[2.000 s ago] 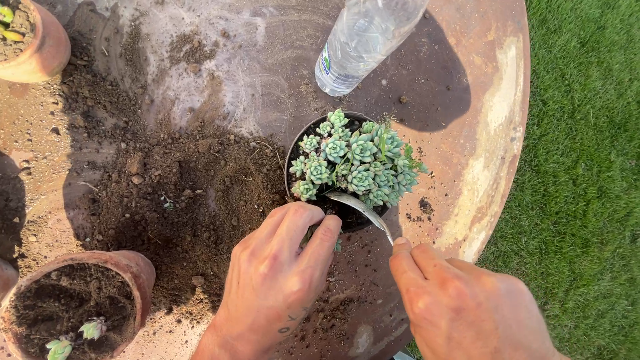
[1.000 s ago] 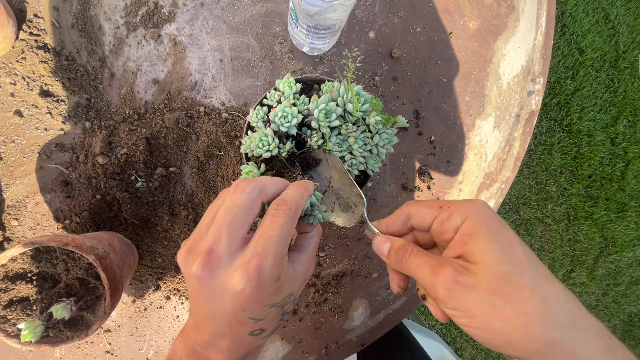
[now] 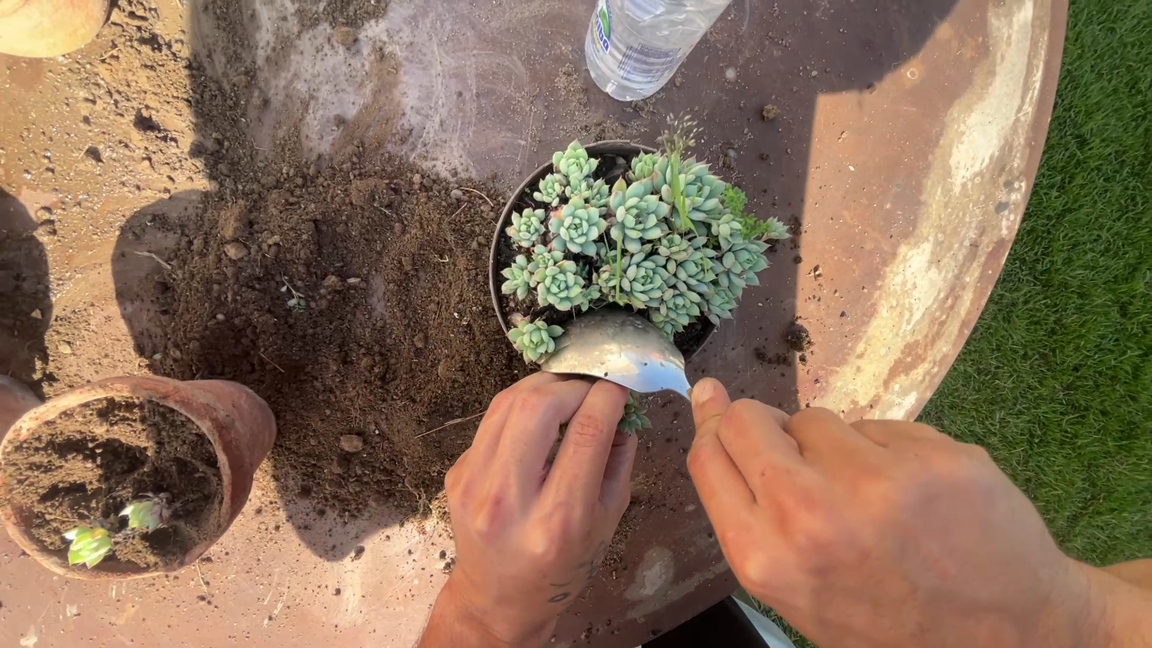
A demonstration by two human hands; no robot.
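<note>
A round dark pot (image 3: 498, 261) holds a dense cluster of blue-green succulents (image 3: 639, 216), with thin grass sprigs among them. My right hand (image 3: 864, 504) grips the handle of a metal spoon or small scoop (image 3: 621, 346), whose broad blade lies over the pot's near side, against the soil and the lower rosettes. Just below the blade, my left hand (image 3: 540, 504) has its fingertips at the pot's near edge. A small succulent rosette (image 3: 634, 415) shows by its fingers; whether they pinch it is hidden.
Loose soil (image 3: 360, 333) is heaped on the round rusty tabletop (image 3: 864, 270), left of the pot. At lower left a terracotta pot (image 3: 243, 432) holds soil and small cuttings. A clear plastic bottle (image 3: 643, 45) stands behind the succulents. Grass (image 3: 1062, 405) lies beyond the table's right edge.
The spoon's blade, lower right of the plants and uncovered a second ago, now lies across the pot's near side. My right hand has turned, with its back now facing up.
</note>
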